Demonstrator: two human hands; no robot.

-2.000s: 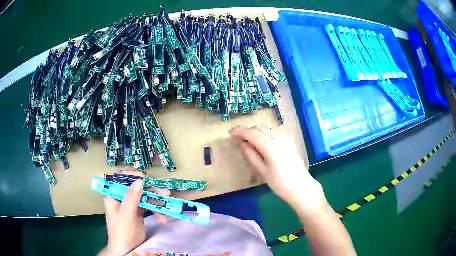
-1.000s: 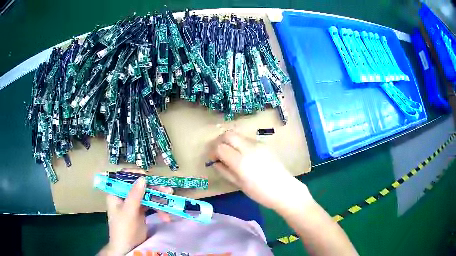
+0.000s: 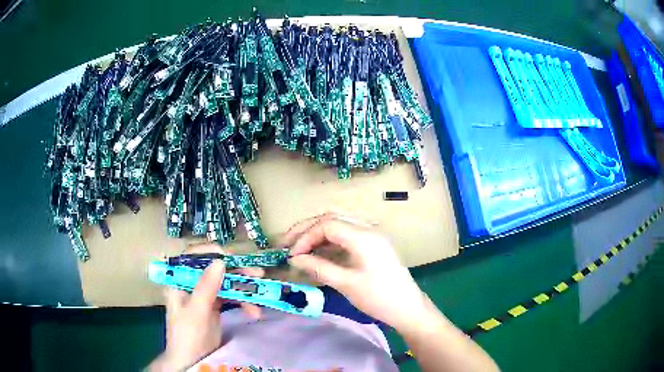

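Observation:
My left hand (image 3: 200,312) holds a light blue housing (image 3: 280,294) with window cut-outs and, just above it, a circuit board assembly (image 3: 247,259) with a dark left section and a green right section. The two lie nearly parallel, tilted down to the right. My right hand (image 3: 327,254) has its thumb and fingertips pinched together at the board's right end. Whether a small piece is between these fingertips is too small to tell. A small black piece (image 3: 396,195) lies alone on the cardboard sheet (image 3: 342,200).
A large heap of circuit boards (image 3: 218,131) covers the back and left of the cardboard. A blue tray (image 3: 466,196) to the right holds several light blue housings (image 3: 542,87). More blue trays (image 3: 632,116) stand at the far right. Yellow-and-black tape (image 3: 539,296) runs along the floor.
My right hand moved from the middle of the cardboard down and left to the board's end. The loose black piece seen earlier mid-cardboard is no longer there; one lies farther right. My left hand keeps its hold.

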